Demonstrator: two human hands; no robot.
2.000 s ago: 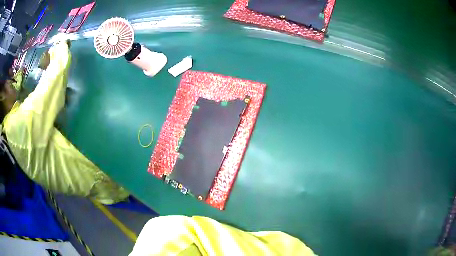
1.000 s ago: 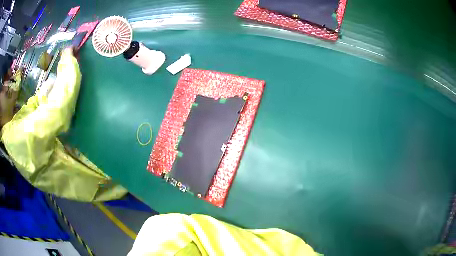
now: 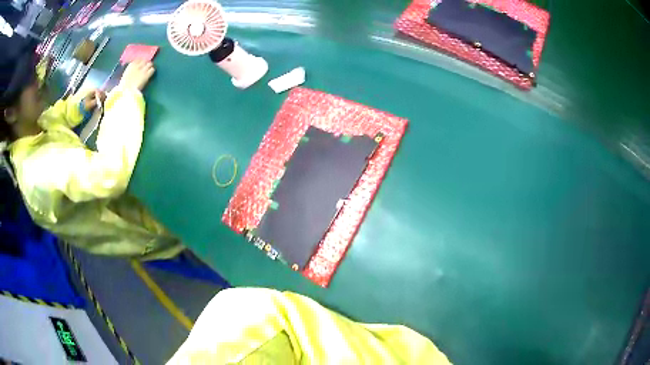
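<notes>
A circuit board covered with black film point(image 3: 313, 192) lies flat on red-pink bubble wrap point(image 3: 260, 171) in front of me. The wrap shows as a border round it. The board has green edge tabs and small connectors at its lower left edge. A second black-covered board point(image 3: 485, 36) lies on bubble wrap on the conveyor at the upper right. My yellow sleeve shows at the bottom edge. Neither of my hands is in the picture, and nothing touches the near board.
A pink-white fan point(image 3: 197, 28) and a white block point(image 3: 287, 80) stand behind the board. A yellow rubber band point(image 3: 225, 171) lies left of it. A person in a yellow smock point(image 3: 85, 164) at the left has hands on another board point(image 3: 114, 77). The metal conveyor edge point(image 3: 456, 64) runs behind.
The view has shifted, showing more of the conveyor board. The person at the left has brought a board onto the work surface. The near board stays on its wrap.
</notes>
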